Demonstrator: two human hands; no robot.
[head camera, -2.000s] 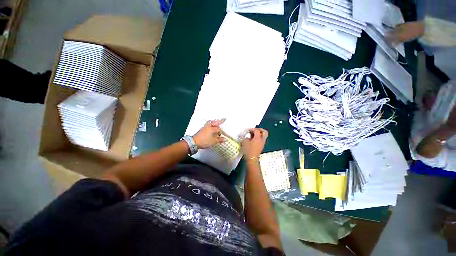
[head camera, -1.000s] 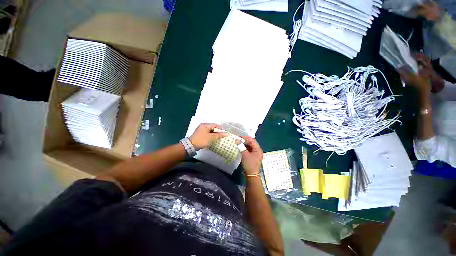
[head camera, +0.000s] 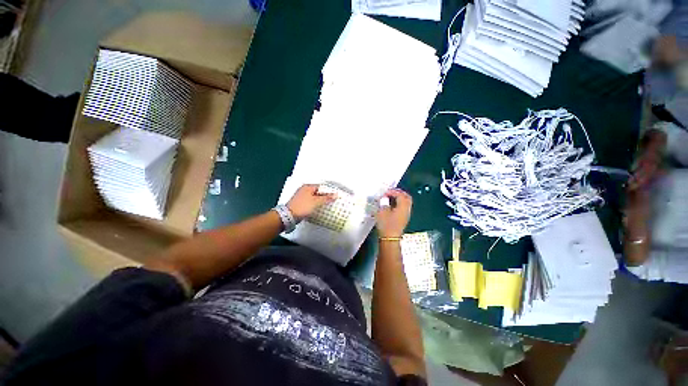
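A row of overlapped white packs (head camera: 370, 113) runs up the dark green table in front of me. My left hand (head camera: 309, 202) holds a pale yellow label sheet (head camera: 334, 209) over the near end of the row. My right hand (head camera: 392, 211) is at the right edge of the row, just right of the sheet. Its thumb and fingers are pinched together, with something small and whitish at the tips, too small to tell for sure.
An open carton (head camera: 200, 143) with two stacks of packs stands left. White cords (head camera: 520, 173) lie right of the row. Spare label sheets (head camera: 419, 260), a yellow strip (head camera: 483, 283) and fanned packs (head camera: 577, 260) lie near right. Another person's arm (head camera: 640, 219) is at far right.
My right hand has moved right, away from the label sheet, and the sheet now lies flatter under my left hand. The co-worker's hands at the right have moved off the small packs they held.
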